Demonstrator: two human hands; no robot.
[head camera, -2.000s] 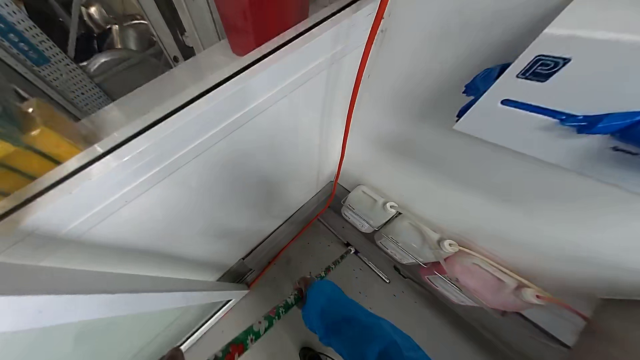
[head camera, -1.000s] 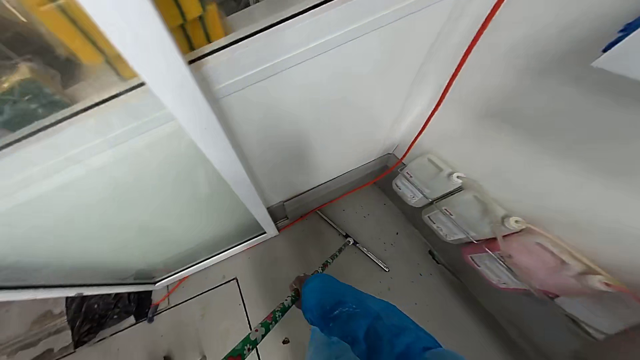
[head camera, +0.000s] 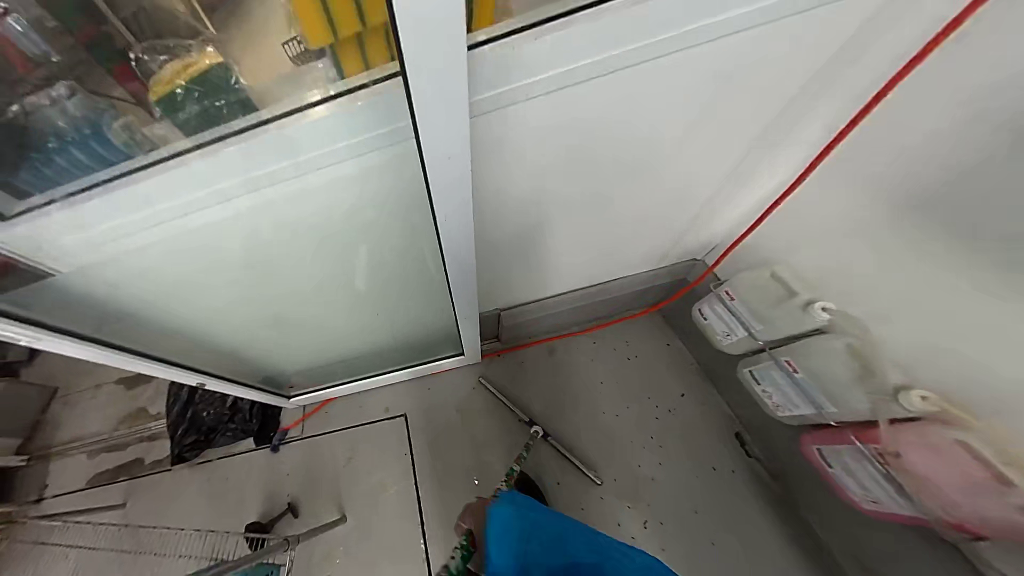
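Note:
Near the bottom middle, my right hand (head camera: 472, 522), below a blue sleeve (head camera: 560, 540), grips the green patterned handle (head camera: 460, 554) of a floor squeegee. The squeegee's long thin head (head camera: 564, 454) lies slantwise on the grey floor, with small dark specks to its right. Part of a dark shoe shows beside the handle. My left hand is outside the view.
A white-framed glass door (head camera: 360, 264) stands at the left, a black plastic bag (head camera: 216, 420) by its foot. Several plastic jugs (head camera: 832, 376) hang in wire holders at the right wall. A red hose (head camera: 840, 136) runs along the corner. A wire rack (head camera: 144, 544) is lower left.
The view has swung to the left, bringing in the glass door, the black bag and the wire rack. My right hand keeps its hold on the handle.

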